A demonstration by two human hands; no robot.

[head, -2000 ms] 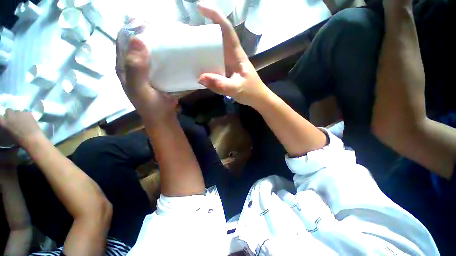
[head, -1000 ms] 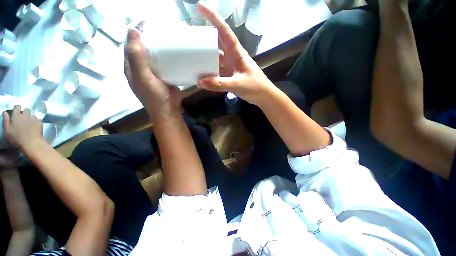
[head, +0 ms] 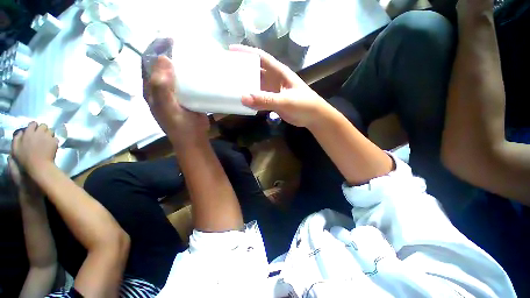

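Observation:
A plain white cylinder (head: 215, 78) is held sideways between my two hands above the table's near edge. My left hand (head: 165, 93) grips its left end, thumb on the near side; its other fingers are mostly hidden. A shiny, clear film-like patch (head: 158, 49) shows by my left fingertips. My right hand (head: 282, 87) holds the right end, with the thumb at the lower right corner and fingers along the upper right edge. The cylinder's upper edge is overexposed and blends into the table.
The white-topped table (head: 43, 78) carries many loose white cylinders (head: 107, 105) at left and top. Its brown edge (head: 337, 61) runs above the laps. A neighbour's hand (head: 35, 145) and forearms are at left, with a striped top below. Another person's dark-clothed knee and bare arm (head: 473, 105) are at right.
My right hand's raised fingers have come down onto the cylinder's upper right edge. The cylinder sits slightly lower and more tilted in view. The left neighbour's hand has shifted a little.

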